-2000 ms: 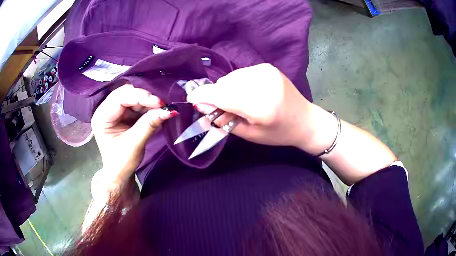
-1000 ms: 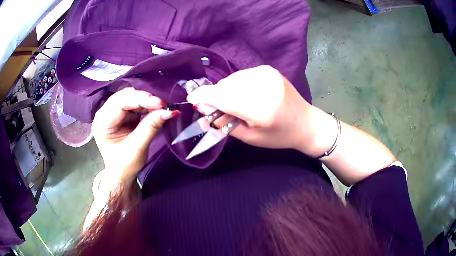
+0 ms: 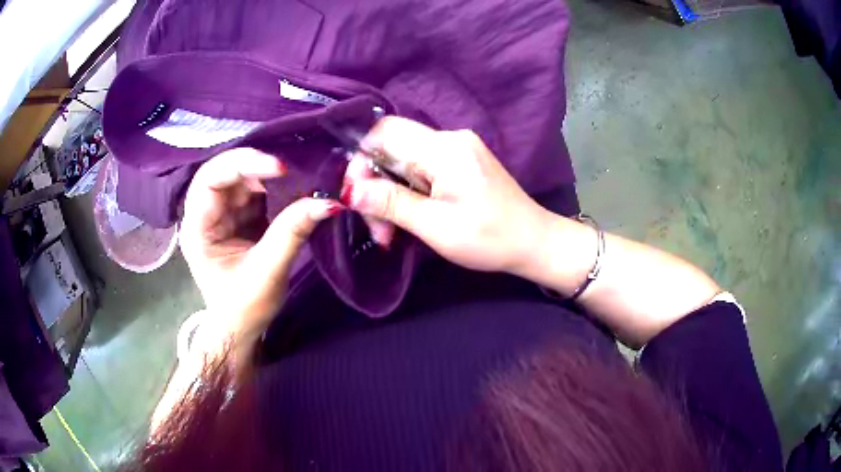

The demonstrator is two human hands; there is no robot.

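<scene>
Purple trousers (image 3: 443, 55) lie over my lap, the waistband (image 3: 277, 138) forming a loop with a pale lining strip (image 3: 198, 129) and small white marks inside. My left hand (image 3: 244, 230) holds the waistband, its thumb beside a small dark shiny piece (image 3: 323, 194), a hook or button; its index finger is raised apart from the thumb. My right hand (image 3: 433, 194) is at the waistband just right of that piece and holds the small scissors (image 3: 392, 168), now blurred and mostly covered by the fingers. No needle or thread can be made out.
A pink basket (image 3: 138, 241) stands on the green floor (image 3: 673, 166) at the left. A box of small spools (image 3: 85, 147) is behind it. A white-covered table edge (image 3: 37, 37) is at the upper left. Dark purple cloth (image 3: 28, 323) hangs at the left edge.
My right hand has turned, and the scissors, which pointed down to the left with blades apart, now point up to the left. My left index finger has lifted away from the thumb.
</scene>
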